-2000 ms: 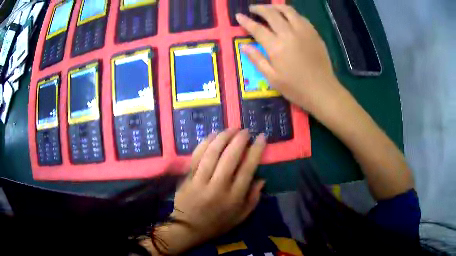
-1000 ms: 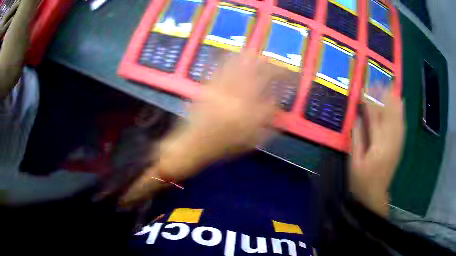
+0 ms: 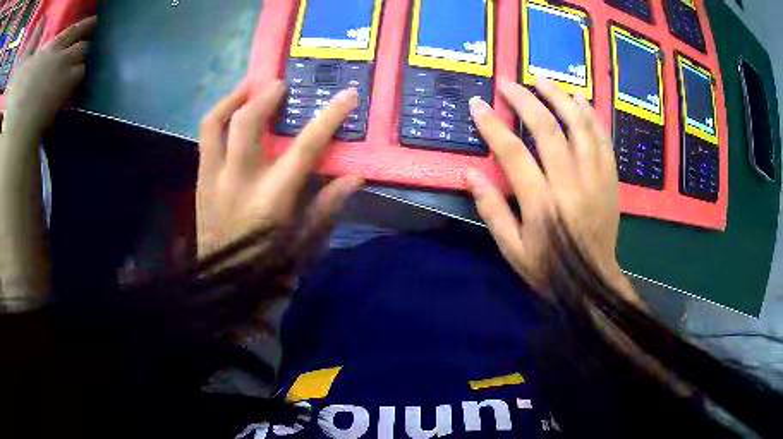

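Observation:
A red phone tray (image 3: 412, 169) holds keypad phones in two rows, their screens lit blue with white. My left hand (image 3: 266, 171) is over the tray's front left corner, fingers spread, its index fingertip on the keys of the leftmost front phone (image 3: 336, 34). My right hand (image 3: 558, 176) has its fingers spread over the front edge, its index fingertip at the keys of the second front phone (image 3: 451, 34). Its other fingers cover the keypad of the third front phone (image 3: 556, 45). Neither hand holds anything.
A black smartphone (image 3: 756, 120) lies on the green bench (image 3: 687, 266) right of the tray. At left, another person's arm and hand (image 3: 43, 94) reach toward a red tray (image 3: 73, 10) at the upper left edge. Dark hair strands hang across both my wrists.
The view has swung left and nearer the tray's left end. My left hand moved from the middle phones to the leftmost one. My right hand moved left from the far right phone.

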